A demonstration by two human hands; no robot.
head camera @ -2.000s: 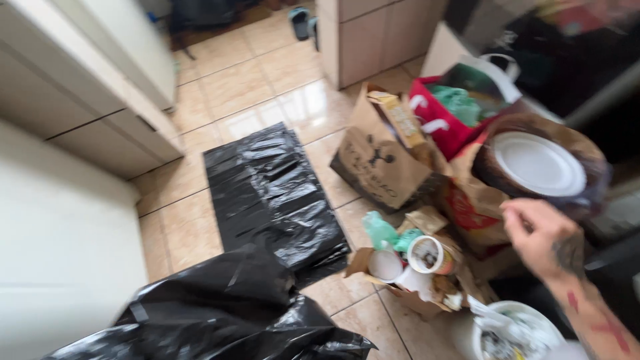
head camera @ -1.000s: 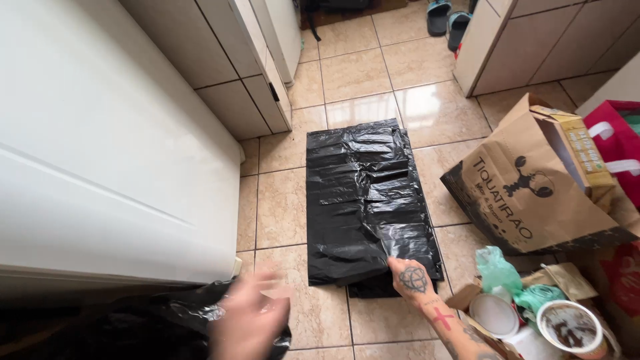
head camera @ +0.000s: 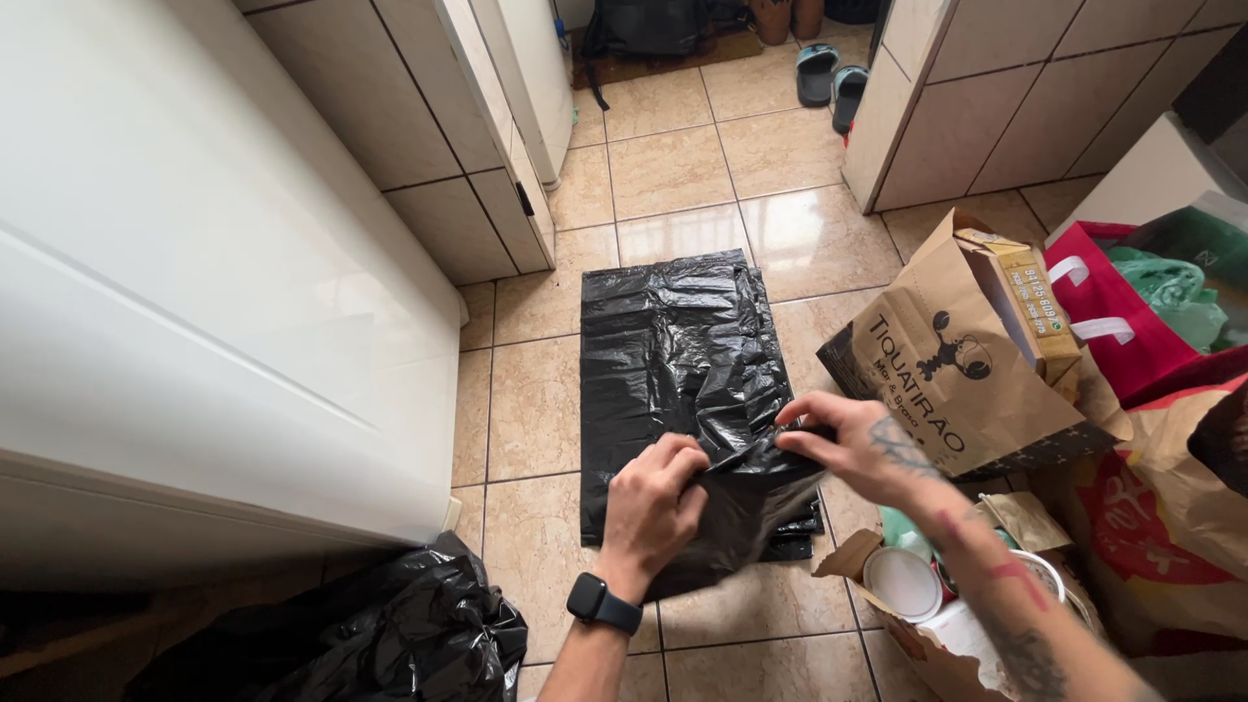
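Observation:
A stack of flat black plastic bags (head camera: 663, 361) lies on the tiled floor. Above its near end both hands pinch the edge of a black plastic bag layer (head camera: 731, 517), which is lifted and partly blurred. My left hand (head camera: 655, 502), with a dark smartwatch (head camera: 604, 604) on the wrist, grips it on the left. My right hand (head camera: 838, 434) holds it between thumb and fingers on the right. Whether this layer is separate from the stack cannot be told. Another crumpled black bag (head camera: 419, 624) rests at the lower left.
A white appliance or cabinet panel (head camera: 214, 263) stands on the left. To the right are a brown paper bag (head camera: 907, 361) holding a box, a pink bag (head camera: 1102, 341), another paper bag (head camera: 1189, 487) and an opened carton (head camera: 916, 653) with used containers. Slippers (head camera: 817, 76) lie farther off.
My left hand has come from the lower left to the stack and taken hold of the plastic. The near end of the layer has been lifted. The crumpled bag was in front of me two seconds ago.

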